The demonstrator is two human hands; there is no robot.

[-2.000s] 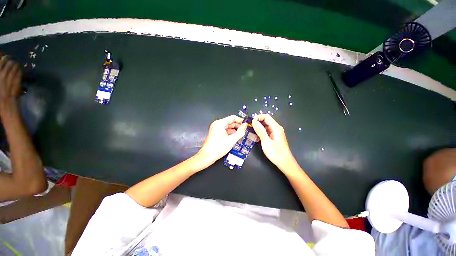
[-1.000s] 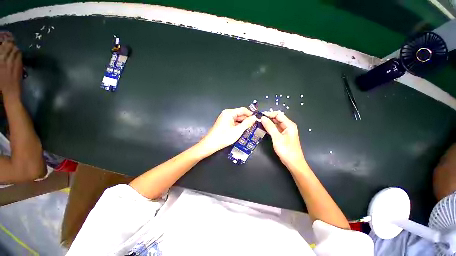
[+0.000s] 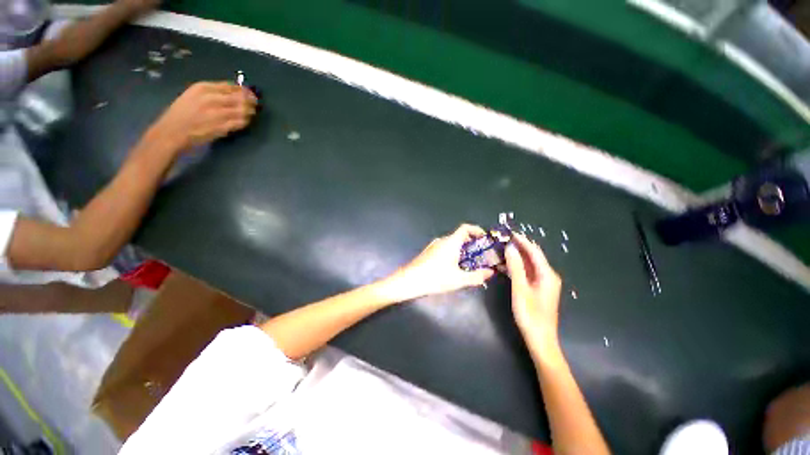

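A blue-purple circuit board (image 3: 480,254) is held in front of me, partly covered by fingers. My left hand (image 3: 440,265) grips the board from its left side. My right hand (image 3: 534,280) is at the board's right end, its fingertips by the small black part there. The blur hides whether these fingers pinch that part. Small white bits (image 3: 565,241) lie scattered on the dark bench (image 3: 373,191), just beyond and right of my hands.
Another person's hand (image 3: 213,111) covers something at the upper left. Dark tweezers (image 3: 647,253) and a dark handheld fan (image 3: 769,199) are at right, near the white rail (image 3: 426,102). A cardboard box (image 3: 169,347) is below the bench.
The view has turned. The board has turned and my left hand now holds its body. The neighbour's hand has reached onto the spot of the second board at left, which is now covered.
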